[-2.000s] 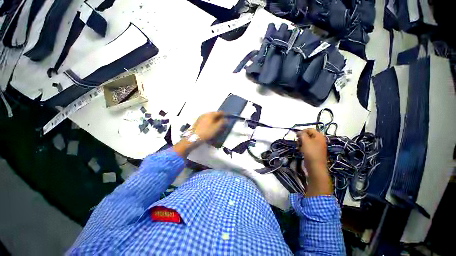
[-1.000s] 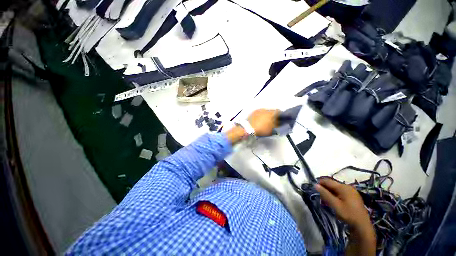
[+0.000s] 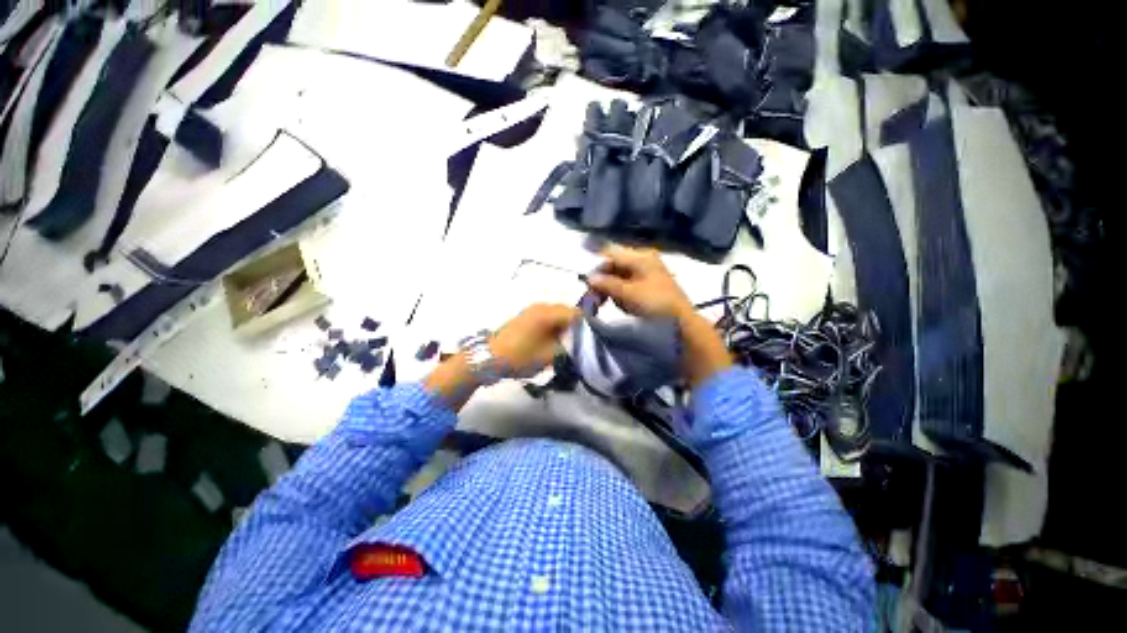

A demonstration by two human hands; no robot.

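Observation:
My left hand (image 3: pixel 535 340) and my right hand (image 3: pixel 637 284) are close together at the centre, fingers closed on a navy cut piece (image 3: pixel 633 350). The piece is bent and partly blurred, with a pale area beside it. A dark strip end shows between my fingertips. Dark strips hang below toward the table's near edge. The pile of tie strips (image 3: pixel 816 365) lies tangled to the right of my right hand. Finished navy bundles (image 3: pixel 667 173) stand in a row beyond my hands.
An open tan box (image 3: pixel 274 292) sits at left, with small dark squares (image 3: pixel 350 349) near it. A long white ruler (image 3: pixel 155 340) lies along a navy stack (image 3: pixel 235 254). Long navy panels (image 3: pixel 945 284) lie at right. A wooden stick (image 3: pixel 473 32) is at the far side.
My right hand has left the strip pile and come up beside my left hand. The navy piece, earlier in my left hand, is now between both hands. The camera view has shifted.

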